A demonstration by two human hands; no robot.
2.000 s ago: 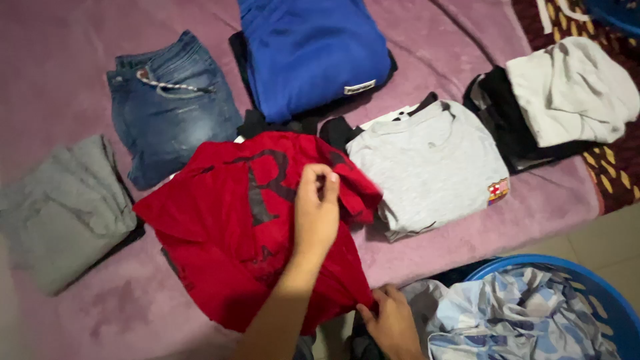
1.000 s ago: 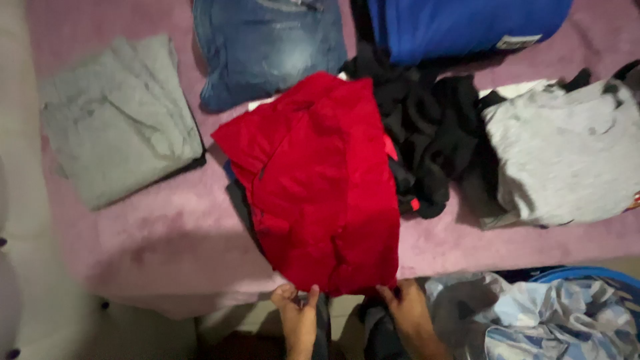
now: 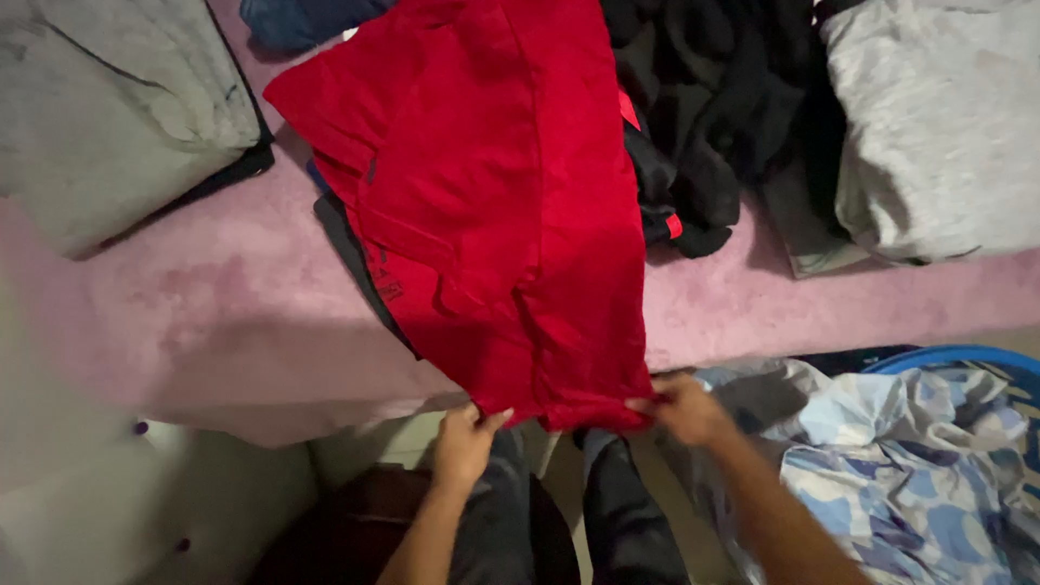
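Note:
A red T-shirt (image 3: 487, 187), partly folded over itself, lies across the edge of the bed, with some dark print showing at its left. My left hand (image 3: 467, 443) pinches the lower left corner of its hem. The lower right corner is held between the thumb and fingers of my right hand (image 3: 678, 410). Dark folded cloth (image 3: 366, 268) peeks out from beneath the shirt's left side. Crumpled black clothing (image 3: 699, 122) lies against its right side.
Folded grey clothing (image 3: 122, 122) is at the left on the pink blanket (image 3: 244, 325), denim (image 3: 309, 20) at the top. A light grey shirt (image 3: 942, 130) lies right. At lower right, a blue basket (image 3: 959, 353) holds patterned cloth (image 3: 910, 496). A tufted pale panel (image 3: 97, 487) stands lower left.
The red shirt's large print showed two seconds ago; now plain red fabric covers most of it. My left hand has gone from the shirt's middle to its hem. The view has shifted.

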